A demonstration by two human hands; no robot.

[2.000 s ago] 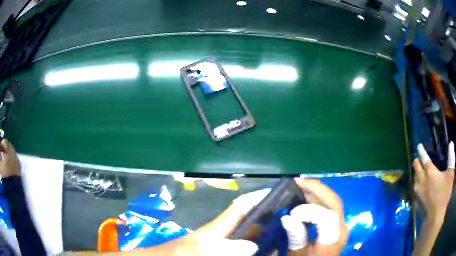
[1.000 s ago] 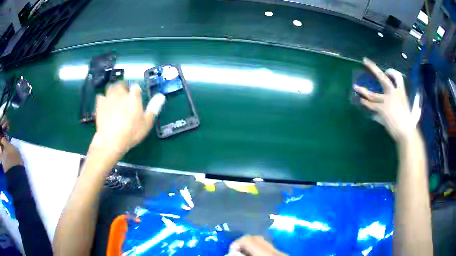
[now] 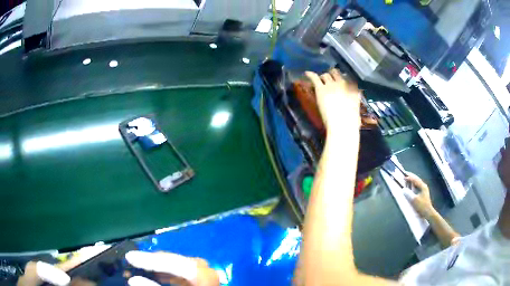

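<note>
My left hand (image 3: 46, 272) is at the bottom left edge, partly cut off, with white finger cots. My right hand (image 3: 170, 268) is to its right, also with white cots and cut off below. Between them they hold a dark phone frame (image 3: 100, 263), blurred and partly hidden by the fingers. Another phone middle frame (image 3: 136, 152) lies tilted on the green conveyor belt (image 3: 67, 190), with a white and blue film patch at its upper end.
Blue film (image 3: 246, 246) covers the ledge right of my hands. A press machine (image 3: 291, 134) stands beyond the belt's right end. A neighbouring person's arm (image 3: 333, 190) reaches over its orange-brown fixture (image 3: 307, 103). Their other hand (image 3: 419, 195) is by a white sheet.
The view has swung right. My left hand has come back from the belt to the ledge, and a dark frame is now between my hands. The neighbour's hand has moved from the belt to the press.
</note>
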